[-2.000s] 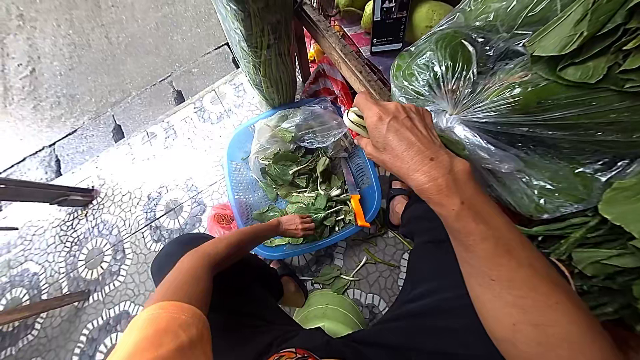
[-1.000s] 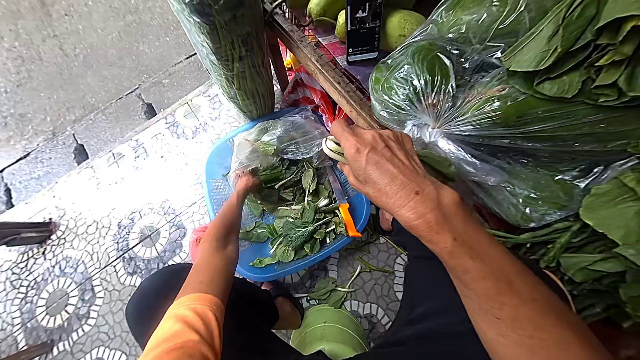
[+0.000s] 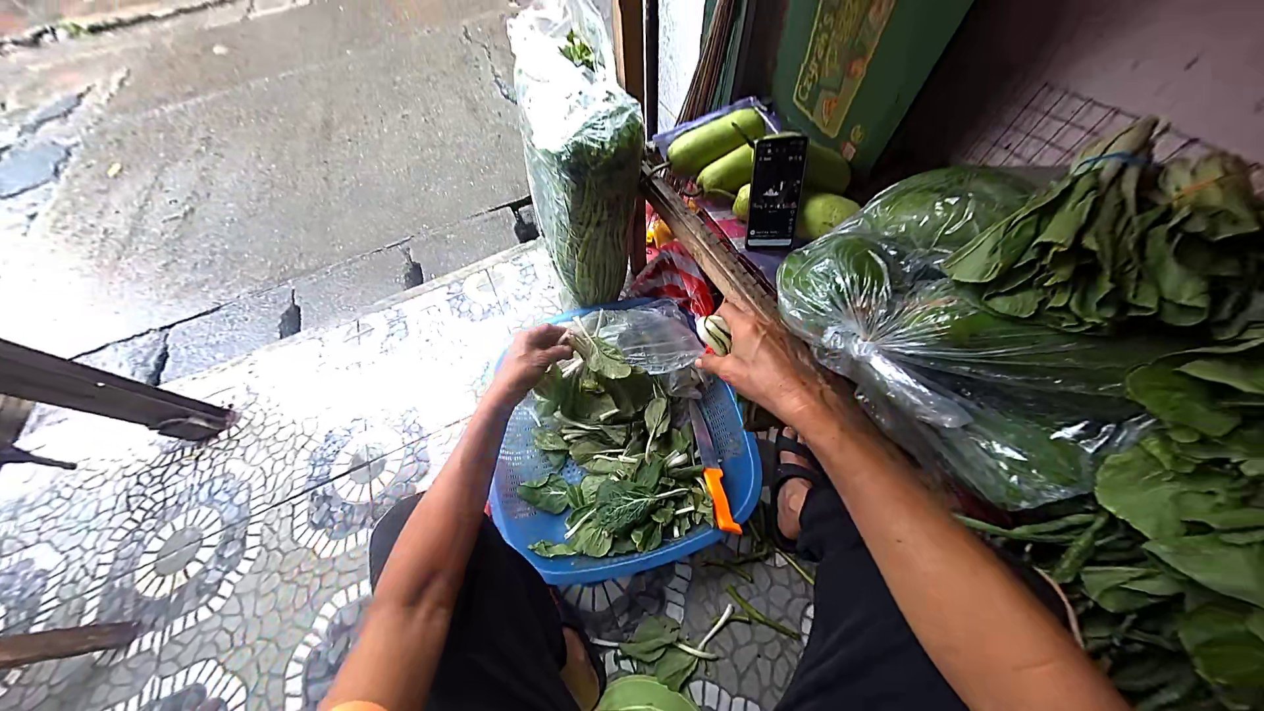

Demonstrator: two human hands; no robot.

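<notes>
My left hand (image 3: 533, 357) is at the upper left of a blue plastic basket (image 3: 632, 568), its fingers closed on the stem end of some leafy greens (image 3: 604, 357) beside a clear plastic bag (image 3: 652, 338). My right hand (image 3: 755, 355) grips small white-and-green striped vegetables (image 3: 714, 335), their exact kind unclear, at the basket's upper right rim. Cut leaves and stems (image 3: 622, 494) lie loose in the basket. A knife with an orange handle (image 3: 722, 501) rests inside, along the right side.
A tall bag of greens (image 3: 583, 178) stands behind the basket. Right of it are a wooden rail (image 3: 711, 237), a phone (image 3: 777, 190), long green gourds (image 3: 713, 141), a knotted bag of green vegetables (image 3: 948, 375) and bundled leaves (image 3: 1096, 237). Cut stems (image 3: 760, 612) lie on the tiled floor.
My left hand has gone from the loose leaves low in the basket to its upper left side, and now holds greens there. My right hand keeps its hold. The view has shifted.
</notes>
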